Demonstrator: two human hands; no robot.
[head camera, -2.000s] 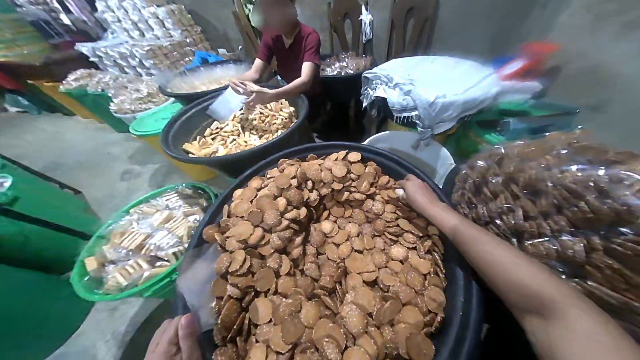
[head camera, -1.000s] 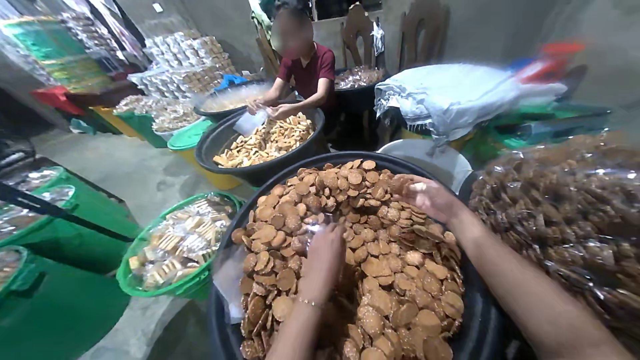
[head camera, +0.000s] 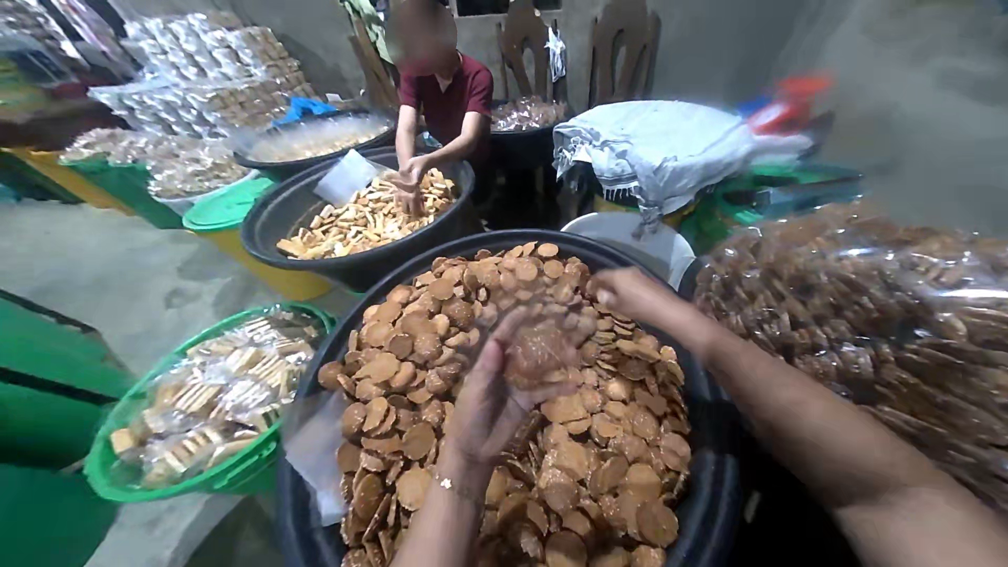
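Observation:
Round brown cookies (head camera: 417, 441) fill a large black tub (head camera: 720, 488) in front of me. My left hand (head camera: 492, 398), with a thin bracelet on the wrist, is over the middle of the heap. Its thumb points up and its fingers reach right, around a blurred clear plastic bag (head camera: 543, 346) that seems to hold cookies. At the upper right of the heap is my right hand (head camera: 630, 295), its fingers curled and blurred; whether they hold anything cannot be told. Clear plastic sheets or bags (head camera: 315, 457) lie at the tub's left rim.
Across from me, a person (head camera: 445, 102) has both hands over a black tub (head camera: 264, 228) of stick-shaped biscuits. A green basket (head camera: 102, 465) of packed biscuits stands left; bagged brown cookies (head camera: 850, 315) are piled right. A white basin (head camera: 630, 236) sits behind my tub.
My left hand came from the tub's lower left rim into the heap, and its palm has since turned up. My right hand stays near the upper right side. The other person's hands moved into the biscuits.

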